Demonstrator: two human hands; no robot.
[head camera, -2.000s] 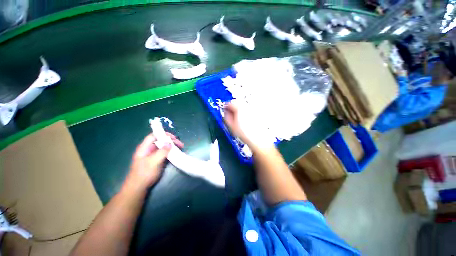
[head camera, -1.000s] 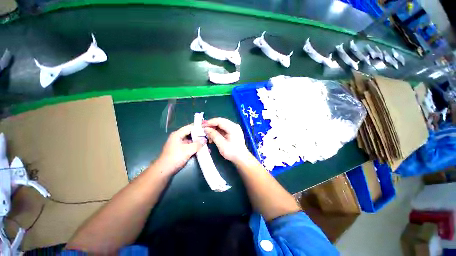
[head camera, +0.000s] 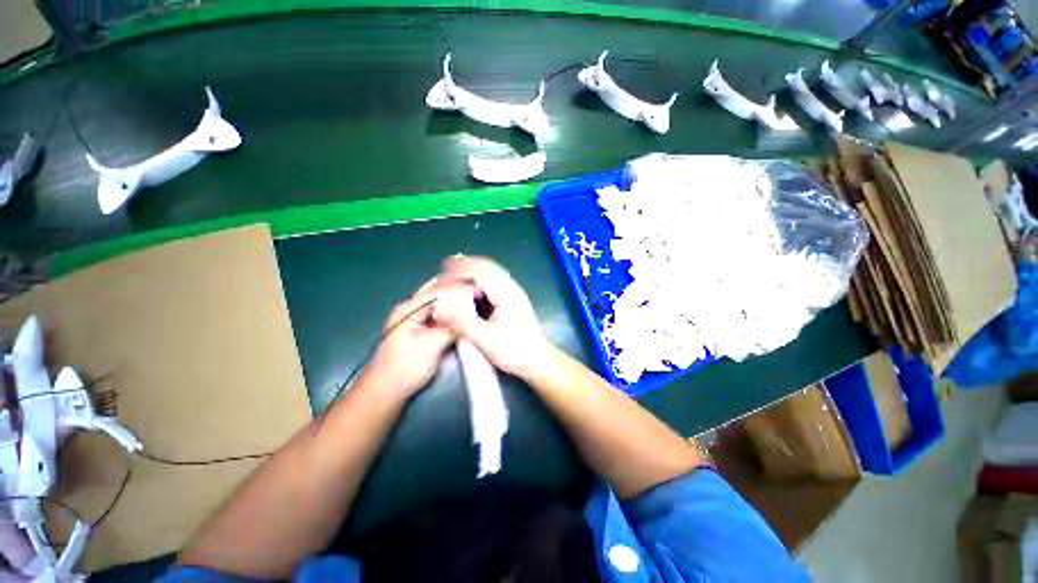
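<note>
A curved white housing (head camera: 483, 393) is held upright in front of me over the dark green bench mat. Its lower end shows below my hands; its upper end is hidden by my fingers. My left hand (head camera: 419, 336) grips it from the left and my right hand (head camera: 496, 317) closes over its upper part. A thin dark wire (head camera: 376, 347) runs down left from my hands. Whether a small part is between my fingers cannot be seen.
A blue parts tray (head camera: 575, 268) with a heap of small white parts (head camera: 706, 268) lies at right, beside stacked cardboard dividers (head camera: 911, 251). White housings (head camera: 171, 159) are spaced along the belt (head camera: 330, 103). Piled housings (head camera: 40, 399) lie on a cardboard sheet (head camera: 205, 342) at left.
My right hand has left the tray and joined my left on the housing. Since a second ago, both hands have closed more tightly together around its upper part, and a dark wire now shows there.
</note>
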